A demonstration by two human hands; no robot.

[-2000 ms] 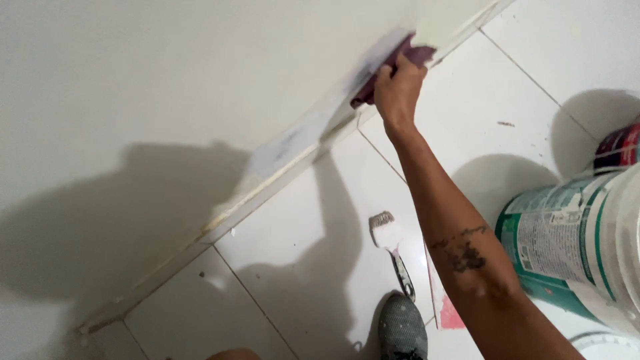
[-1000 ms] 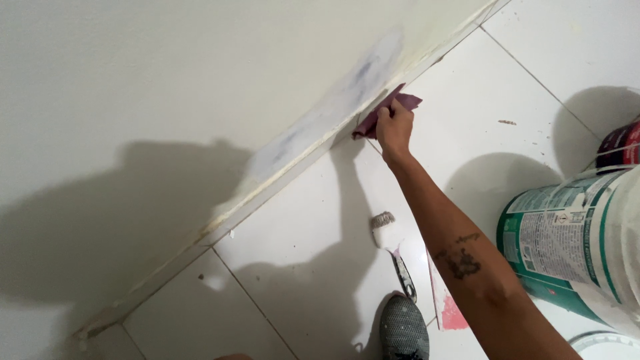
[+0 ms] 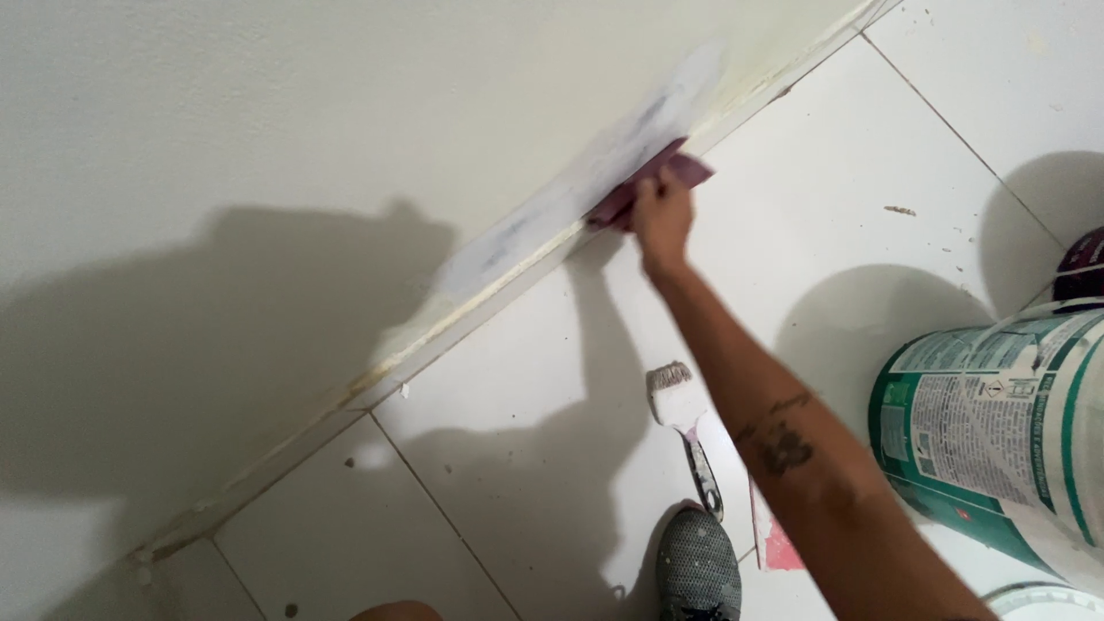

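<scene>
My right hand (image 3: 666, 211) grips a folded maroon sheet of sandpaper (image 3: 634, 185), pressed against the foot of the pale wall just above the tile baseboard (image 3: 448, 345). Beside it on the wall runs a long patch of whitish filler (image 3: 552, 194) with greyish spots. A paintbrush (image 3: 681, 405) with a black handle and paint-caked bristles lies on the white floor tiles, left of my forearm. My left hand is not in view.
A white and green plastic bucket (image 3: 975, 431) with a printed label lies at the right, a dark red container (image 3: 1082, 267) behind it. My grey shoe (image 3: 699, 565) is by the brush handle. A pink-stained flat piece (image 3: 780, 548) shows partly under my forearm.
My right hand with the sandpaper has gone down from the filler patch to the baseboard, then back up against the wall's lower edge. The brush and bucket have stayed put.
</scene>
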